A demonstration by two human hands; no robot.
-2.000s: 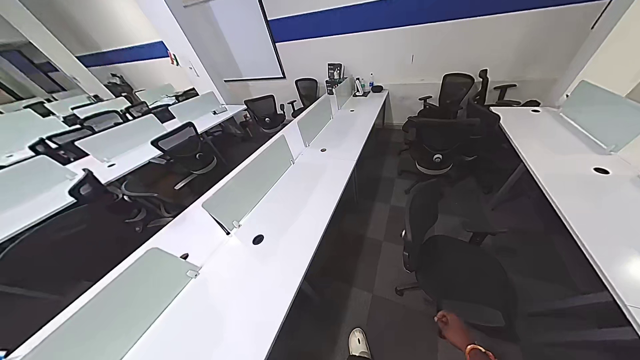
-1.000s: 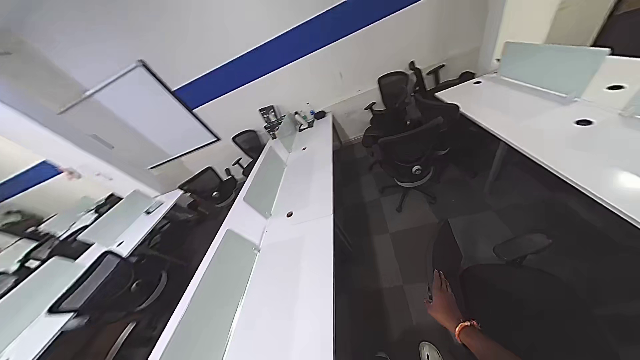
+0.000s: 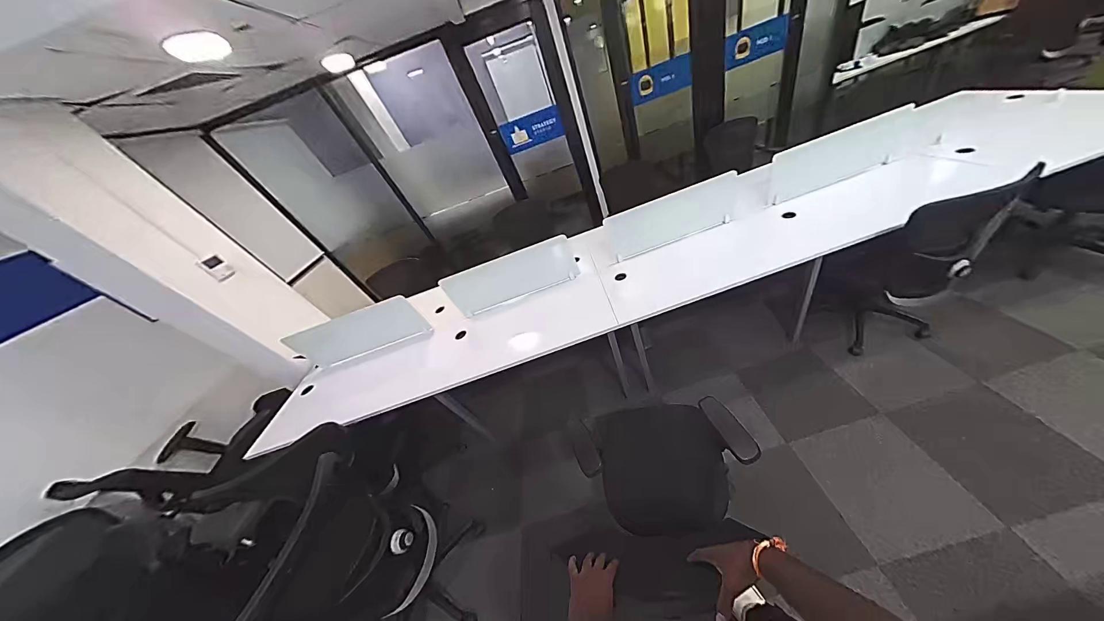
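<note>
A black office chair (image 3: 664,470) with armrests stands below the middle of the view, its seat toward the long white desk. My left hand (image 3: 592,582) rests with spread fingers on the dark top of the chair's backrest (image 3: 638,561). My right hand (image 3: 729,561), with an orange thread bracelet (image 3: 766,552) at the wrist, lies at the right side of that backrest; its fingers are partly hidden, so its hold is unclear. A pale object, perhaps a watch, shows below the right hand.
A long white desk (image 3: 535,345) with frosted dividers (image 3: 509,272) runs across ahead. Several black chairs (image 3: 345,517) crowd the lower left, and another chair (image 3: 949,233) stands at the right by the desk. Carpet tiles (image 3: 906,466) cover the floor; glass partitions (image 3: 431,129) stand behind.
The view has swung far right to the other desk row. My left hand has come into view at the chair's backrest; my right hand remains near the chair.
</note>
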